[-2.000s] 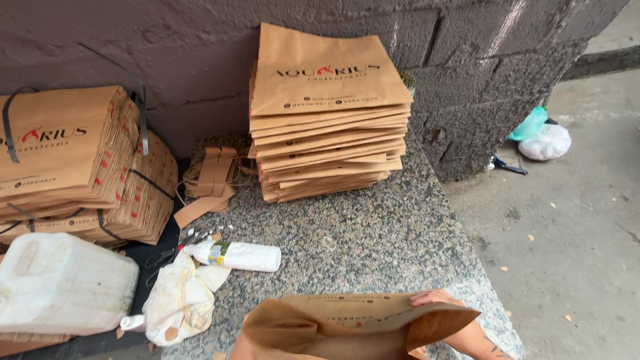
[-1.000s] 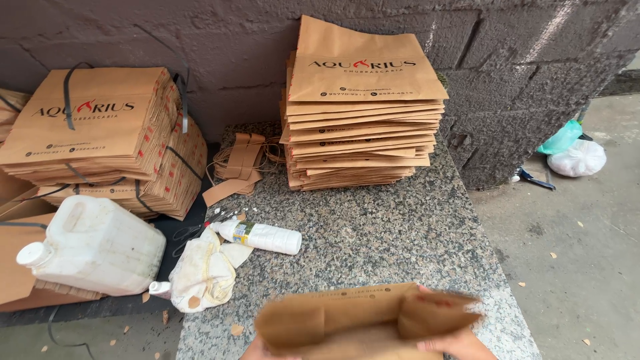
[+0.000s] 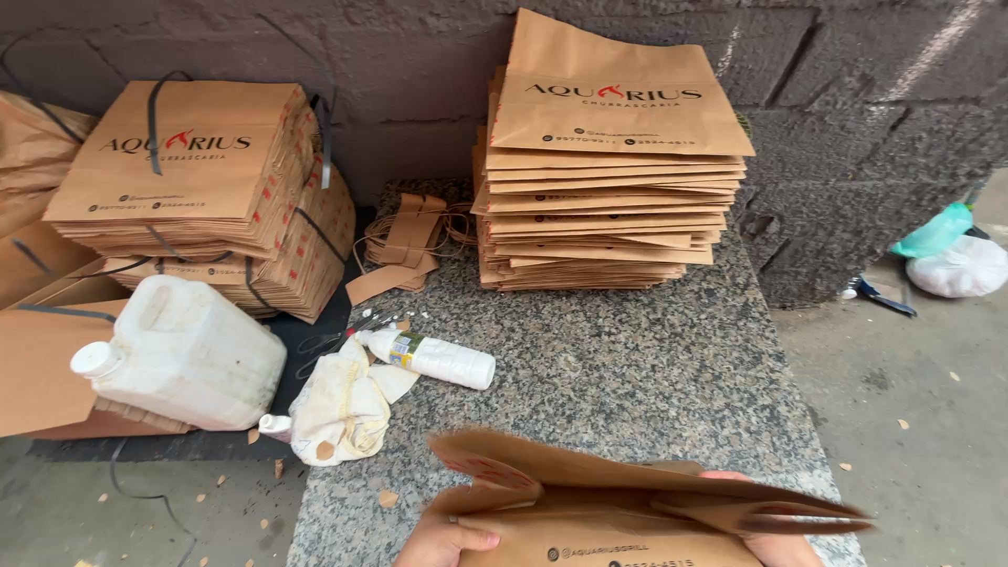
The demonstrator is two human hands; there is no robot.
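Note:
A brown kraft paper bag (image 3: 598,524) with printing is held between both hands at the near edge of the granite slab, its mouth partly spread and facing up. My left hand (image 3: 453,542) grips its left side, thumb on the near face. Around the right side is my right hand (image 3: 760,535), its fingers partly hidden behind the paper. Beyond the bag, a tall stack of flat printed paper bags (image 3: 614,181) stands against the wall. Left of that stack lie brown paper strips and cord (image 3: 409,236).
A white plastic bottle (image 3: 441,358) lies beside a stained cloth (image 3: 346,405) and scissors (image 3: 315,344). At left are a white jerrycan (image 3: 189,358) and strapped bag bundles (image 3: 189,157). Tied plastic bags (image 3: 957,260) sit on the floor at right, past the granite edge (image 3: 787,378).
The bag's mouth has gone from wide and boxy to narrower, with its side folds drawn inward. Both hands remain at its sides.

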